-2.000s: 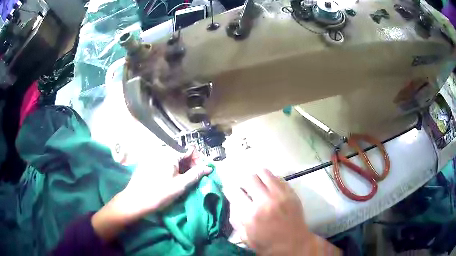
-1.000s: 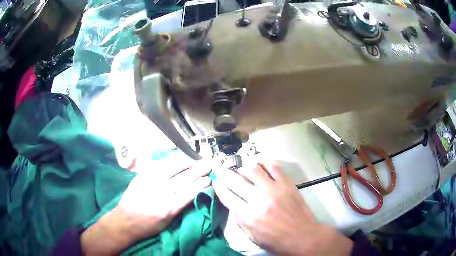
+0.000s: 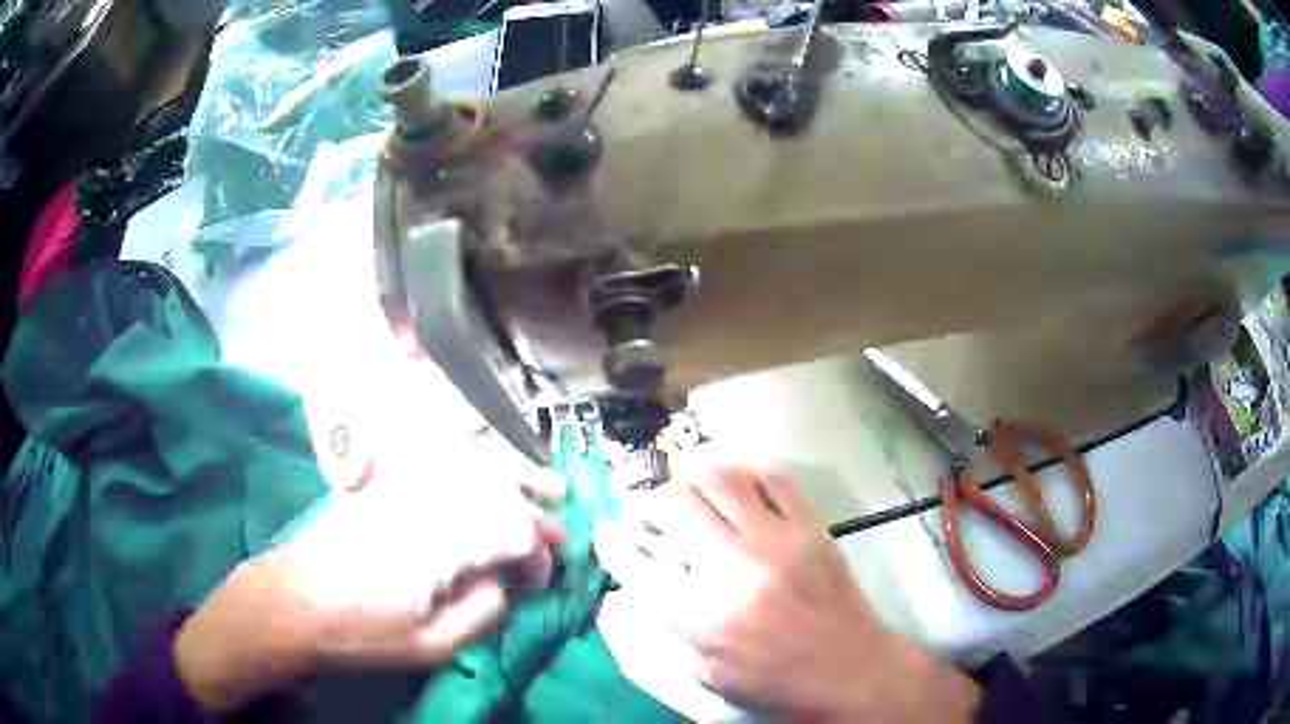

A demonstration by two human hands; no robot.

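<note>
The green garment (image 3: pixel 156 424) lies bunched at the left, and part of it runs up between my hands to the presser foot (image 3: pixel 580 413) of the cream sewing machine (image 3: pixel 849 212). My left hand (image 3: pixel 410 559) is closed on the cloth just left of the strip near the foot, its fingers curled and washed out by glare. My right hand (image 3: pixel 750 573) lies palm down, fingers spread a little, at the right edge of the cloth. Whether its fingertips touch the cloth is blurred by glare.
Scissors with orange-red handles (image 3: pixel 1016 516) lie on the machine bed right of my right hand. A phone (image 3: pixel 548 54) lies behind the machine head. Clear plastic wrap (image 3: pixel 276 127) is at the back left. Dark green cloth (image 3: pixel 1228 573) hangs at the right.
My left hand has gone from lying flat with fingers extended to curled on the cloth. More of the green strip shows at the foot. My right hand has stayed nearly in place.
</note>
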